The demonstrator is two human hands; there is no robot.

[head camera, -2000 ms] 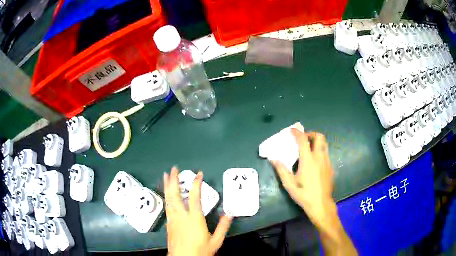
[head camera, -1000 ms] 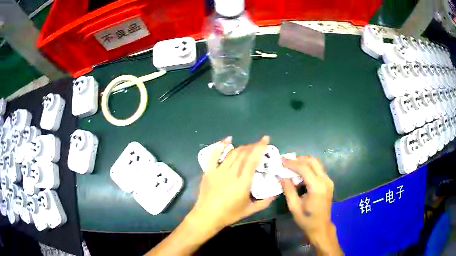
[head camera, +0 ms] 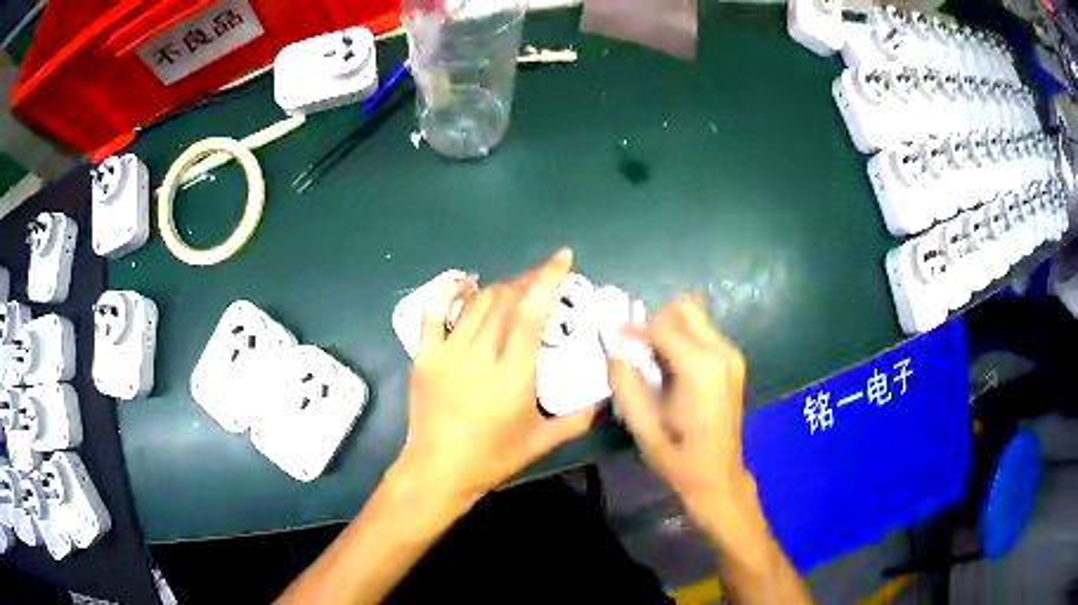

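Observation:
My left hand (head camera: 479, 372) holds a white socket adapter (head camera: 573, 360) on the bench, its fingers over the top and thumb at the lower edge. Another white adapter (head camera: 416, 310) lies partly hidden behind the left fingers. My right hand (head camera: 692, 384), slightly blurred, pinches a crumpled white piece, perhaps a glove or cloth (head camera: 635, 345), against the right side of the held adapter. Two more adapters, one upper (head camera: 236, 366) and one lower (head camera: 310, 414), lie touching, sockets up, left of my hands.
A tape ring (head camera: 173, 213), dark tweezers (head camera: 343, 148), a clear bottle (head camera: 463, 112) and a lone adapter (head camera: 310, 73) are at the back. A red bin (head camera: 89, 71) is behind. Loose adapters lie on black matting (head camera: 112, 473) at left; adapter rows (head camera: 934, 183) stand at right.
Since the oldest frame, my hands have come together at one adapter, and the white piece has moved left onto it. Since the middle frame, the view has shifted, with the hands still together.

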